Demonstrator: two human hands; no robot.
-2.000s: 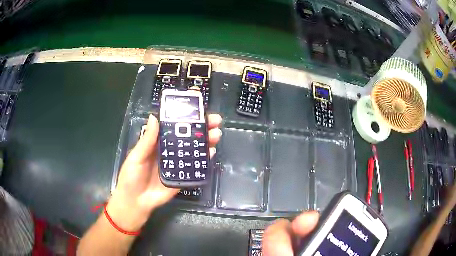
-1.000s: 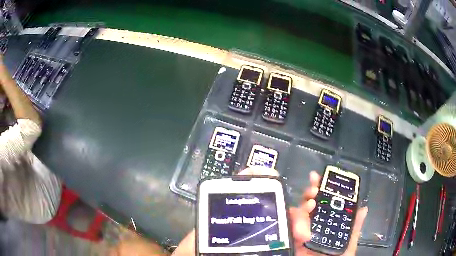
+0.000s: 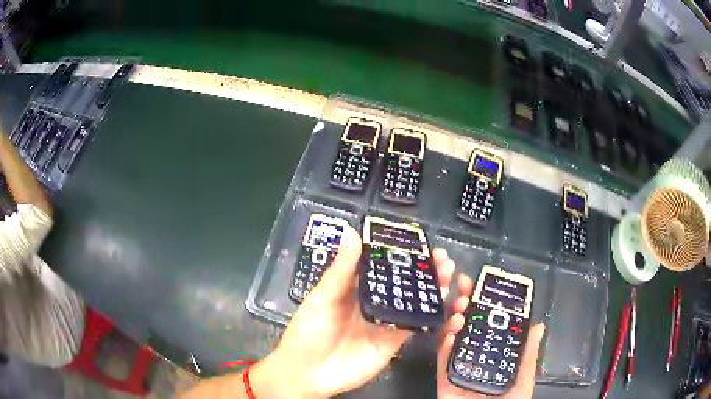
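Note:
My left hand (image 3: 335,335) holds a black bar phone (image 3: 400,280) with white number keys, its lit screen showing small text, tilted above the clear blister tray (image 3: 569,312). My right hand (image 3: 526,374) holds a second bar phone (image 3: 493,335) upright beside it, with a pale frame and a dark lit screen. The two phones are close but apart. Several phones lie in the tray: two with dark screens in the back row, one with a blue screen (image 3: 481,187), a smaller-looking one (image 3: 575,222) at the right, and one with a bright screen (image 3: 317,253) front left.
A cream fan (image 3: 677,227) stands right of the tray, with red pens (image 3: 624,343) near it. A green belt (image 3: 234,62) runs behind the pale edge strip (image 3: 210,81). More trays lie at the far left and back right. Another person's sleeve (image 3: 35,288) and a red stool (image 3: 109,351) are at left.
My left hand's phone has moved from close to the camera down over the tray, and its keypad now shows. My right hand still holds its phone, slightly further left in view.

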